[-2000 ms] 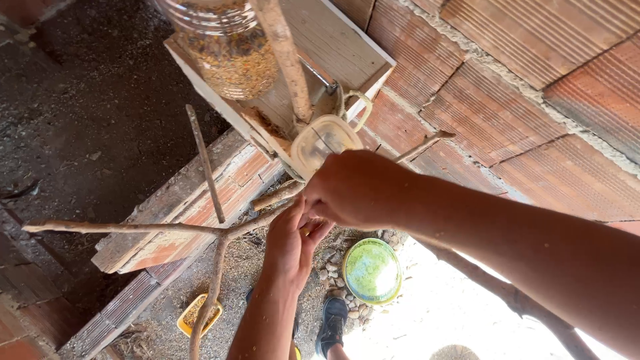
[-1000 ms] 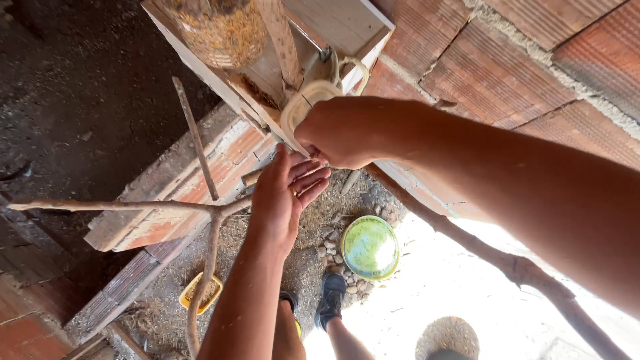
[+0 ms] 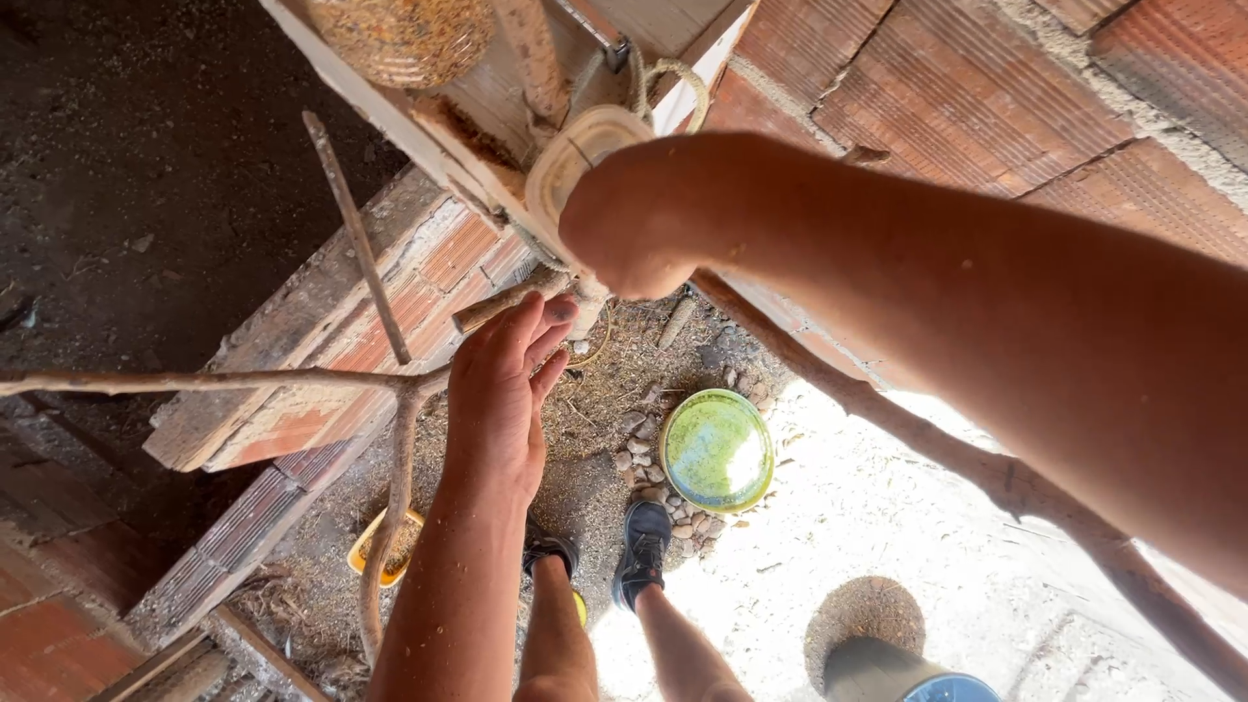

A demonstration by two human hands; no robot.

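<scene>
My right hand [image 3: 639, 219] covers the lower right part of a pale plastic container [image 3: 548, 175] beside a wooden ledge; its fingers are hidden, so its grip cannot be made out. Below and to the left, my left hand [image 3: 507, 390] has its fingers apart and holds nothing visible, near the cut end of a short branch [image 3: 507, 300]. A rope loop [image 3: 694, 83] hangs just above the container. At the top left of the container stands a clear jar of mixed seed [image 3: 405, 39], with an upright branch [image 3: 531, 58] between them.
A forked branch [image 3: 405, 385] spans the left, before a brick ledge [image 3: 331, 390]. A long branch [image 3: 907, 434] slants at right. On the ground are a green round basin [image 3: 717, 450], stones, a yellow seed tray [image 3: 387, 548] and a bucket [image 3: 877, 673]. Brick wall [image 3: 975, 88] stands upper right.
My left hand has moved away from my right hand, and its fingers are now apart from it. My right hand stays at the container. The view is closer to the ledge.
</scene>
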